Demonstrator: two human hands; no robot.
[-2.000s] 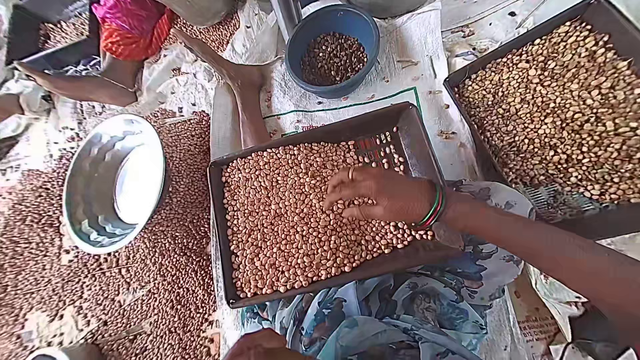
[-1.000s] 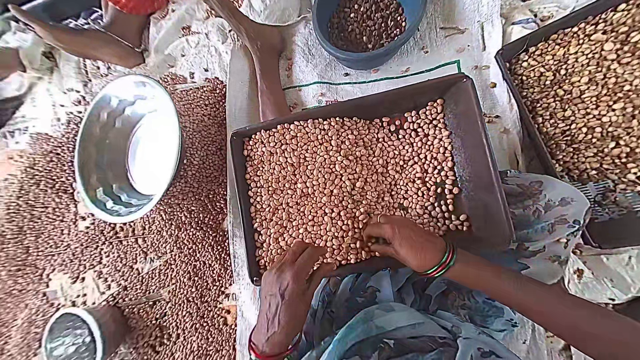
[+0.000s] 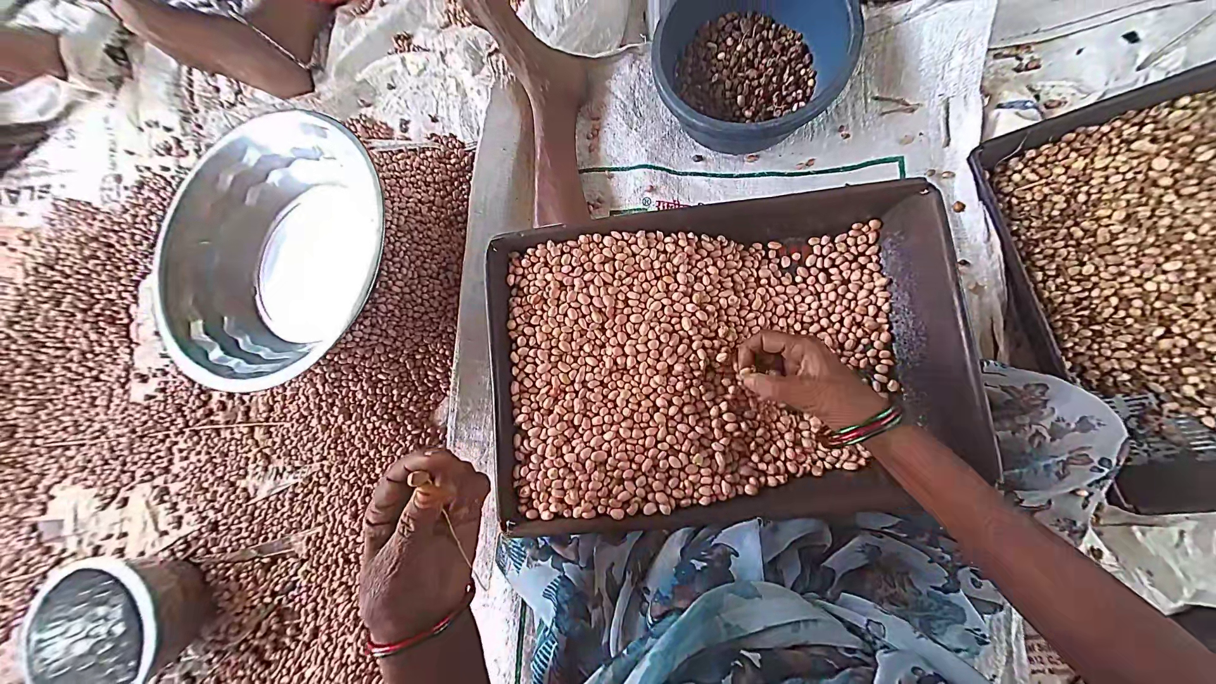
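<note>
A dark rectangular tray (image 3: 950, 380) of peanut kernels (image 3: 617, 370) rests over my lap. Over the kernels, right of the tray's middle, my right hand (image 3: 803, 375) has its thumb and fingers curled together; whether something is between them cannot be told. Just outside the tray's lower left corner is my left hand (image 3: 423, 532), raised, with a small pale yellowish piece (image 3: 427, 489) pinched between thumb and fingertips. A thin strand hangs from that piece. Both wrists carry bangles.
A metal basin (image 3: 214, 275) sits on kernels spread over the left floor, with a metal cup (image 3: 180, 608) below it. Beyond my tray is a blue bowl (image 3: 665, 95) of darker kernels. Another tray (image 3: 1012, 256) of kernels lies right. A person's bare leg (image 3: 218, 47) is upper left.
My left hand has moved left off the kernels and out of the tray, and now pinches a pale piece. My right hand has moved up from the tray's near edge over the kernels.
</note>
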